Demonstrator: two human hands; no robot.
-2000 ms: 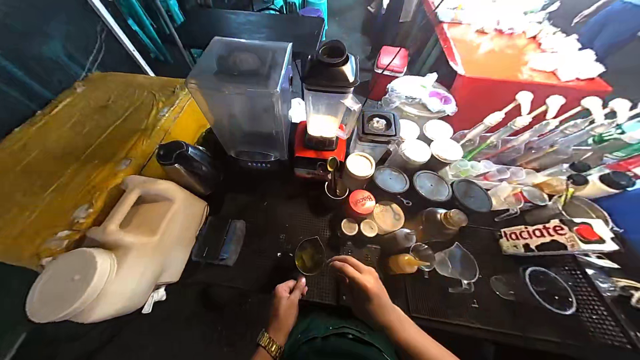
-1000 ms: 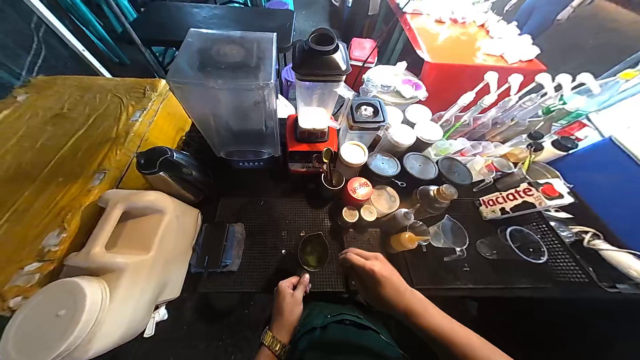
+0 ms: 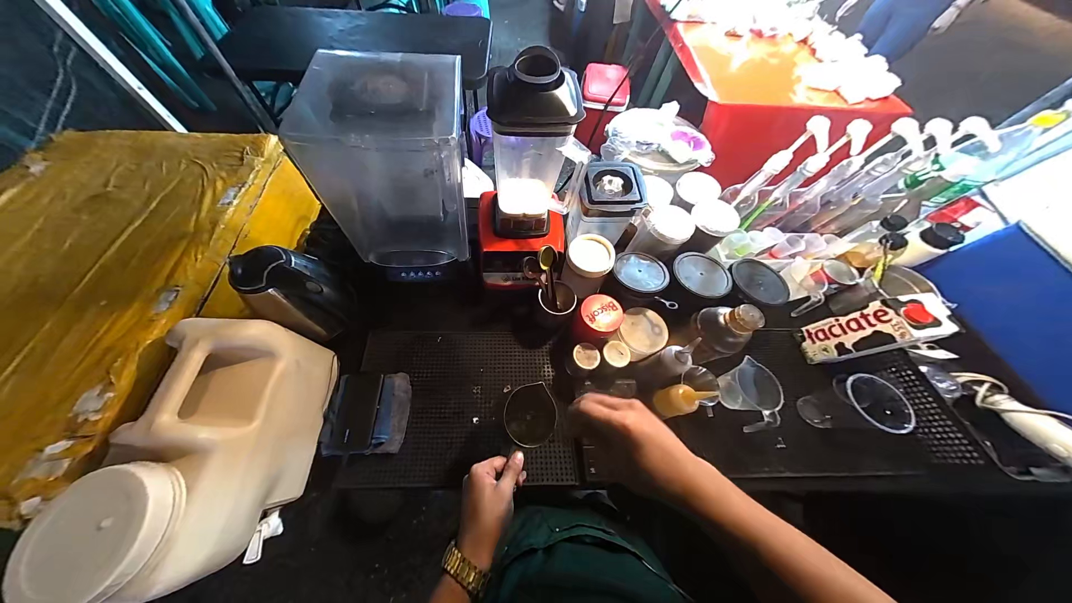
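My left hand [image 3: 492,492], with a gold watch at the wrist, is closed on the handle of a small pouring cup [image 3: 530,414] with a spout and dark greenish contents. The cup is over a black perforated mat [image 3: 444,377]. To the right of the cup is my right hand [image 3: 618,419], its fingers curled down; whether it holds anything cannot be told. Just beyond that hand, a squeeze bottle with yellow-orange contents [image 3: 677,400] lies beside a clear measuring jug [image 3: 751,389]. Small lidded jars [image 3: 586,358] and a red-lidded Biscoff jar [image 3: 601,313] are behind.
A beige jug [image 3: 310,402] and an electric kettle [image 3: 293,289] occupy the left. A red-based blender [image 3: 521,243] and a clear cover box [image 3: 377,167] stand behind. Pump bottles [image 3: 804,167], a carton [image 3: 879,327] and a clear cup [image 3: 879,404] are on the right. A person [image 3: 900,25] is beyond.
My right hand has moved away from the left hand and the cup, toward the right. The left hand stays at the cup's handle. The view has shifted somewhat.
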